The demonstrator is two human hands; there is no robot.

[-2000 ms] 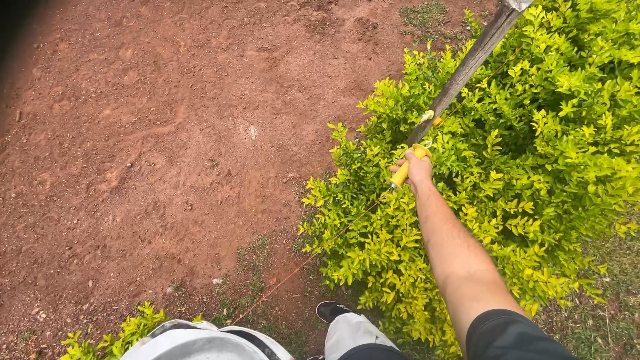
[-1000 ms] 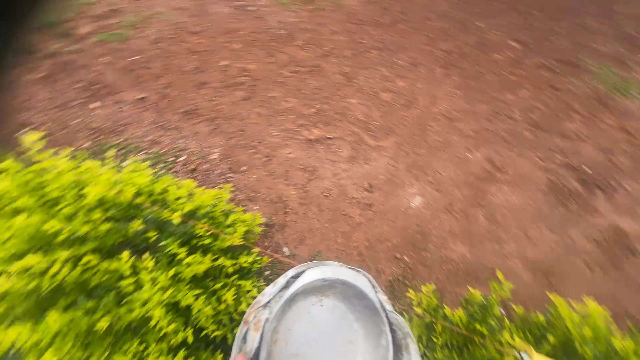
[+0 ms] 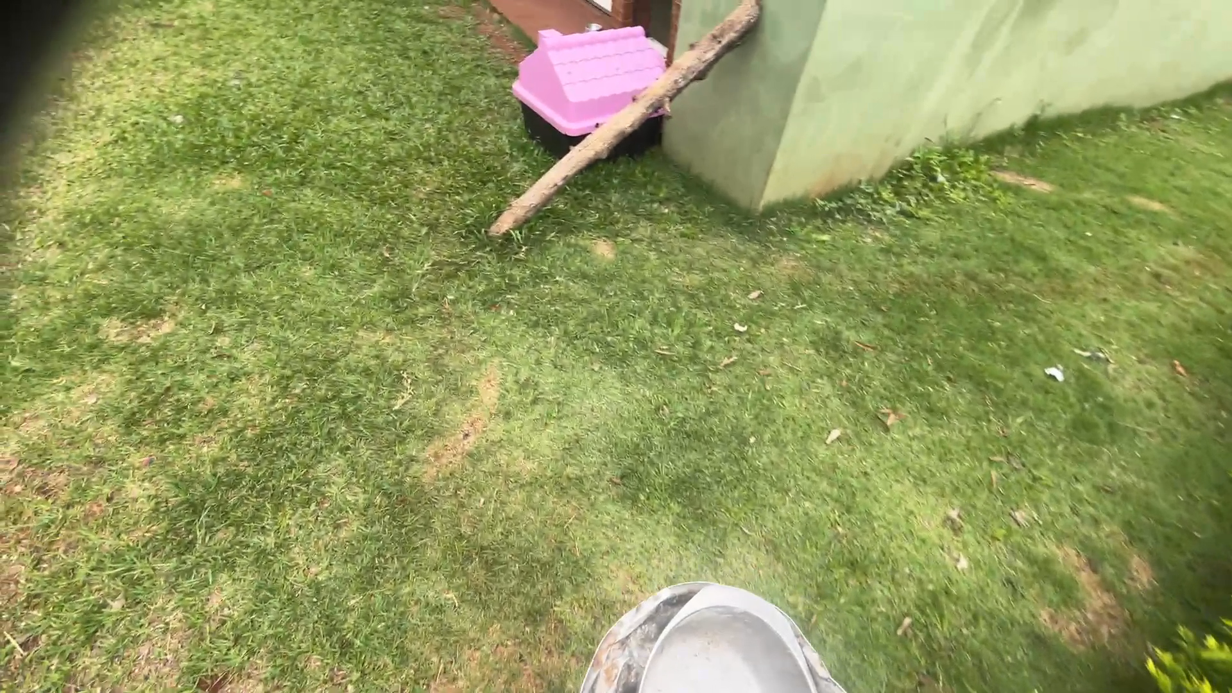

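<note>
Neither my left hand nor my right hand shows in the head view. At the bottom edge, a scuffed grey rounded object (image 3: 727, 640), perhaps a metal bowl or pan, is partly in the frame; what holds it is hidden. Ahead, a rough wooden log (image 3: 616, 125) slants from the grass up to the corner of a pale green wall (image 3: 731, 115). Behind the log sits a pink plastic pet house roof (image 3: 602, 72) on a black base (image 3: 549, 133).
Grass (image 3: 577, 404) with dry leaves and bare patches covers the ground. The green wall runs off to the right, with weeds (image 3: 929, 183) along its foot. A yellow-green shrub (image 3: 1193, 664) stands at the bottom right corner.
The view has swung from red soil and shrubs to the lawn and wall. My hand, seen earlier on a yellow handle by a wooden post, is out of view.
</note>
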